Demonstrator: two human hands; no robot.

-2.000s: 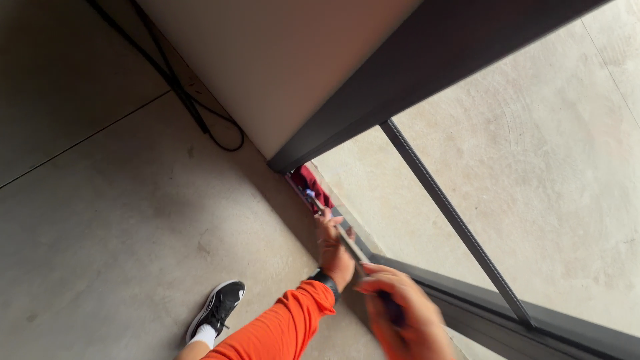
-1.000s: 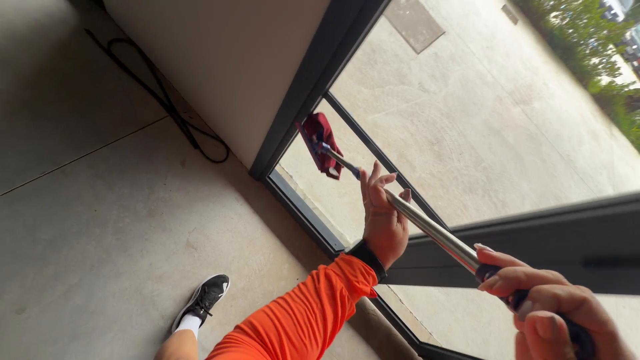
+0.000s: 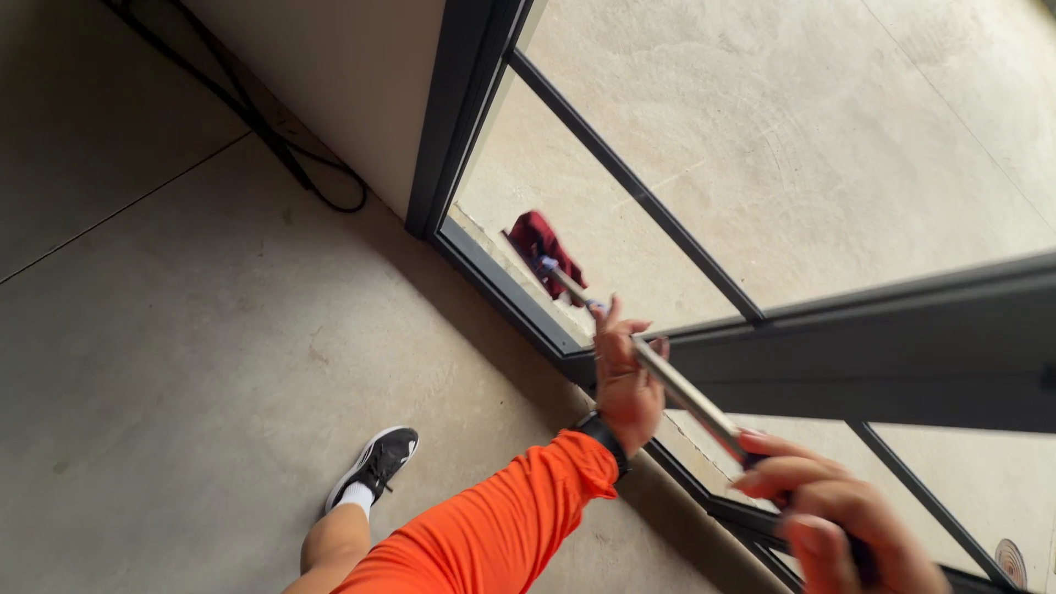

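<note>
A long metal pole (image 3: 689, 396) runs diagonally from lower right toward the glass. On its far end, a flat cleaning head wrapped in a dark red cloth (image 3: 536, 235) lies over the lower part of a window pane (image 3: 610, 198). My left hand (image 3: 629, 384), with a black band at the wrist and an orange sleeve, grips the pole partway along, some fingers extended. My right hand (image 3: 833, 511) is closed around the dark handle at the near end, slightly blurred.
Dark metal frames (image 3: 635, 186) divide the glazing. A pale wall (image 3: 330, 74) meets the frame at the left. A looped black cable (image 3: 285, 153) lies on the concrete floor (image 3: 206, 346) beside the wall. My shoe (image 3: 379, 462) stands below.
Two seconds ago the cloth-covered head was at the bottom frame corner; one second ago it was higher on the glass. Now it is low on the pane again. Both hands keep the pole.
</note>
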